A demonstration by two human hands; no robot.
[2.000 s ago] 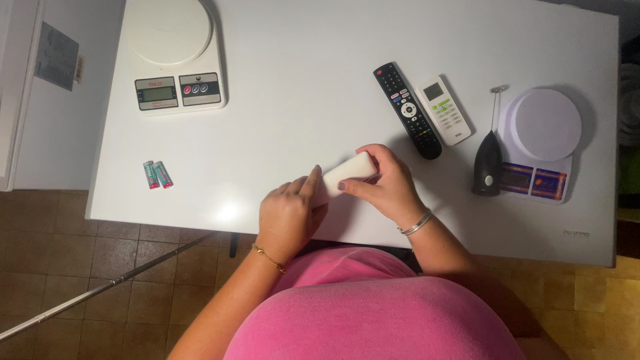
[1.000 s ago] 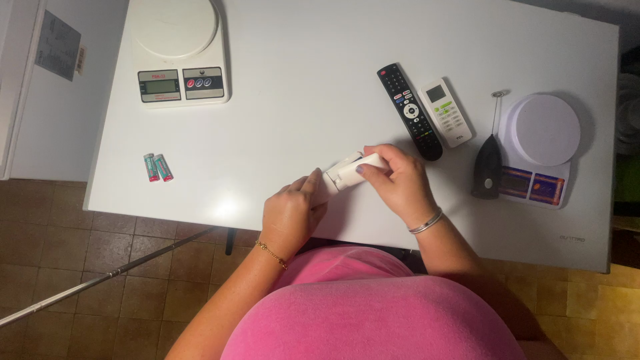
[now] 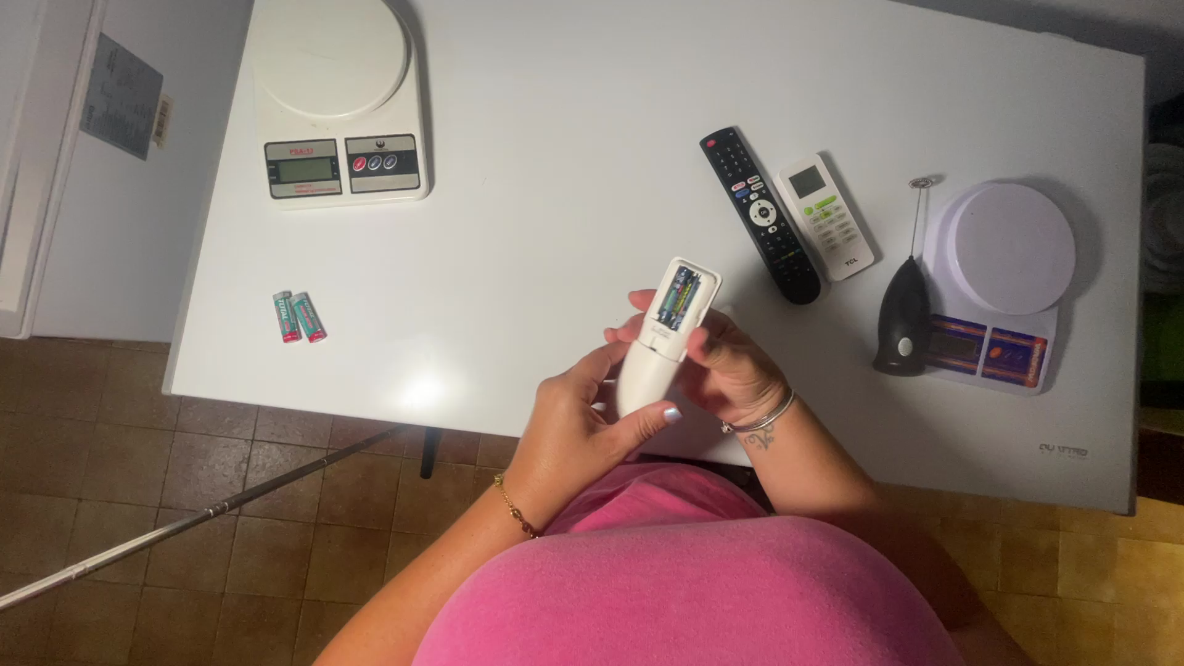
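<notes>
A white handheld device (image 3: 647, 379), probably a remote control, is held up between both hands, its battery compartment uncovered. Two batteries (image 3: 680, 298) lie side by side in that compartment. My left hand (image 3: 583, 416) grips the lower part, thumb along its face. Around the upper right edge are the fingers of my right hand (image 3: 735, 365), which also seems to hold something white, mostly hidden behind them. To the right on the table lie a black remote control (image 3: 760, 217) and a white TCL remote control (image 3: 826, 217). Two green and red batteries (image 3: 299, 317) rest at the left.
A white kitchen scale (image 3: 338, 111) stands at the back left. At the right, a black handheld milk frother (image 3: 904, 319) lies against a second kitchen scale (image 3: 1013, 245). The white table's front edge (image 3: 370, 414) runs beside my body; a metal pole (image 3: 213, 511) crosses over the tiled floor.
The white device's battery compartment, covered two seconds ago, now shows its batteries. The device has turned more upright, and my right hand has shifted from its end to its side.
</notes>
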